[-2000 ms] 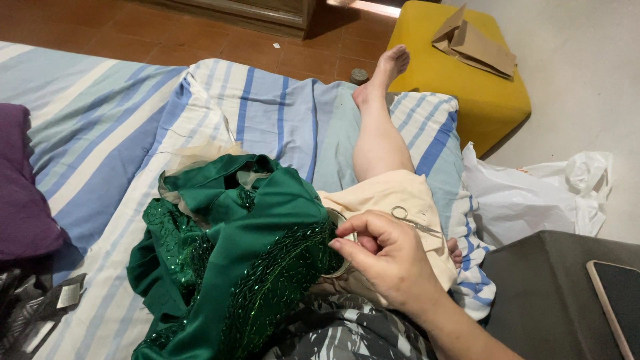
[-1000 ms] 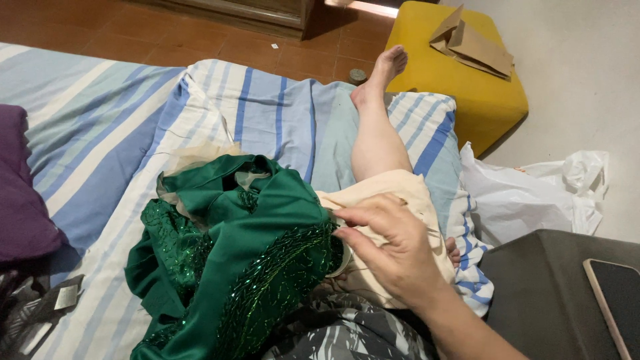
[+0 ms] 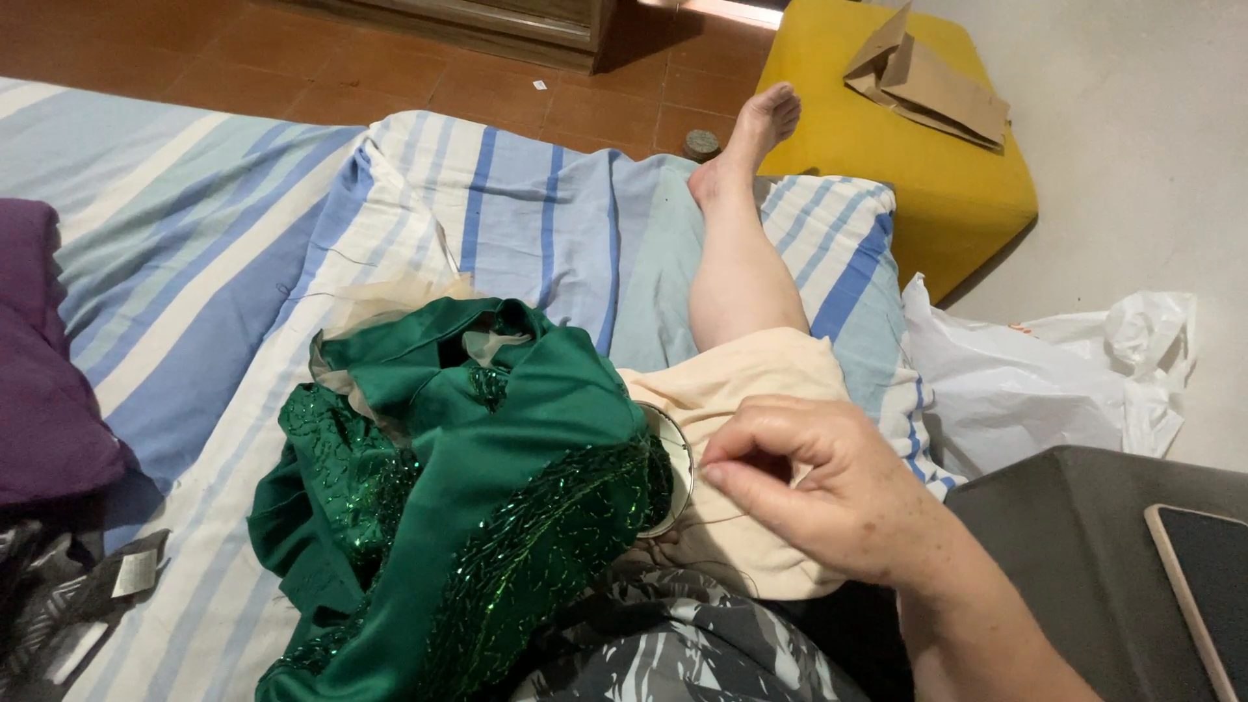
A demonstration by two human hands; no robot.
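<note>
My right hand (image 3: 819, 483) is over a cream cloth (image 3: 756, 370) on my lap, its thumb and index fingertip close together. Whether a needle or thread is between them is too small to tell. Just left of these fingertips, a round, shallow, white-lined container (image 3: 675, 468) with a thin rim holds what look like dark green beads. It is partly covered by a bunched green satin garment (image 3: 517, 419) with shiny green beadwork (image 3: 546, 517) and sheer beige fabric at its upper edge. My left hand is not visible.
A striped sheet (image 3: 575, 224) lies under my bare outstretched leg (image 3: 746, 263). Purple cloth (image 3: 49, 361) is at left. To the right are a white plastic bag (image 3: 1014, 366), a dark grey surface (image 3: 1053, 526) with a phone (image 3: 1209, 585), and a yellow ottoman (image 3: 926, 205) bearing folded brown paper (image 3: 926, 88).
Two seconds ago small scissors showed beside my right hand on the cream cloth; now they cannot be seen. My right hand has shifted slightly to the right of the round container.
</note>
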